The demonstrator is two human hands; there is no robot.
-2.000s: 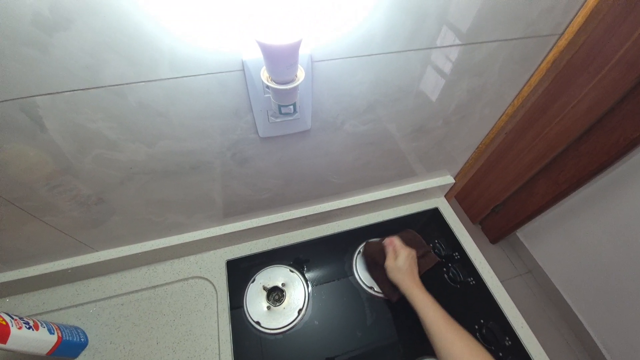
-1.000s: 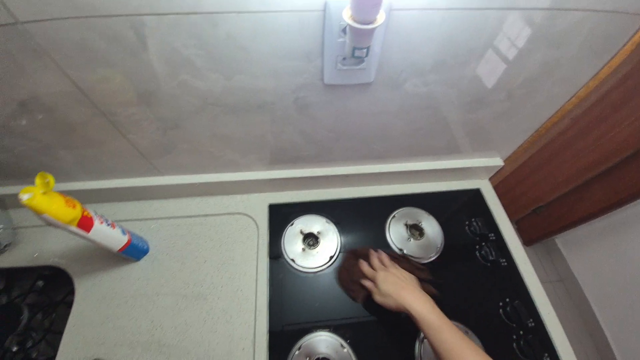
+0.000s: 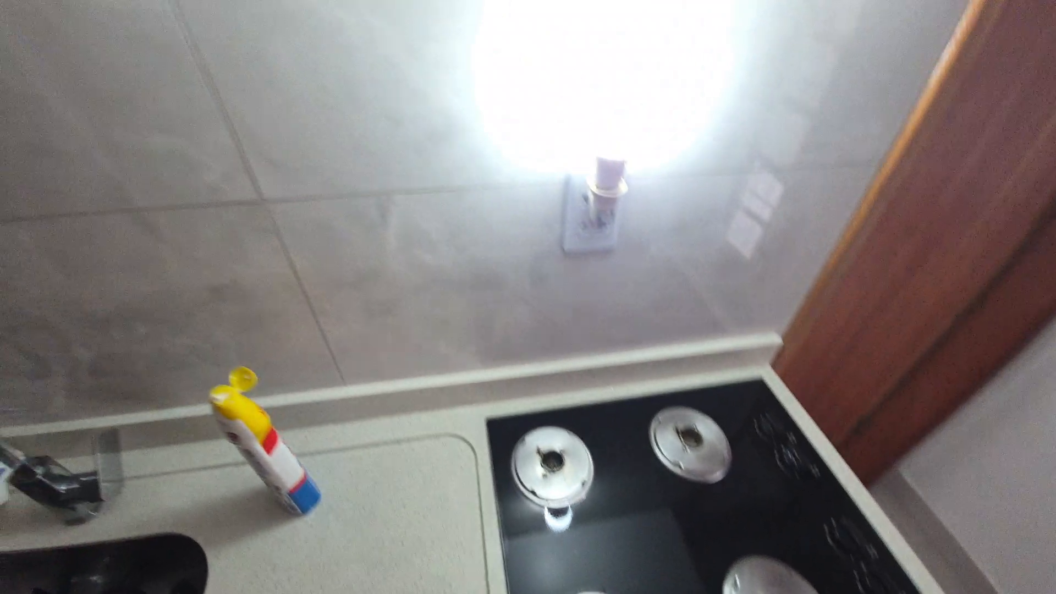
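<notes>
Neither of my hands shows in the head view now, and the dark brown cloth is out of sight too. The black glass cooktop (image 3: 627, 495) fills the lower right, its lower part cut off by the frame. Two round metal burner bases show whole, one at the back left (image 3: 552, 467) and one at the back right (image 3: 690, 444); part of another (image 3: 767, 577) shows at the bottom edge. A bottle with a yellow top (image 3: 268, 454), its flip cap raised, stands on the pale speckled counter (image 3: 396, 511) left of the cooktop.
A lit bulb in a socket (image 3: 608, 186) is plugged into the wall outlet (image 3: 590, 235) above the cooktop. At the lower left are a black sink (image 3: 177, 553) and a dark faucet-like fixture (image 3: 58, 487). A reddish-brown wooden door frame (image 3: 916, 247) borders the right side.
My hand, seen on a dark brown cloth between the burners a second ago, has left the view with the cloth. The view has tilted up.
</notes>
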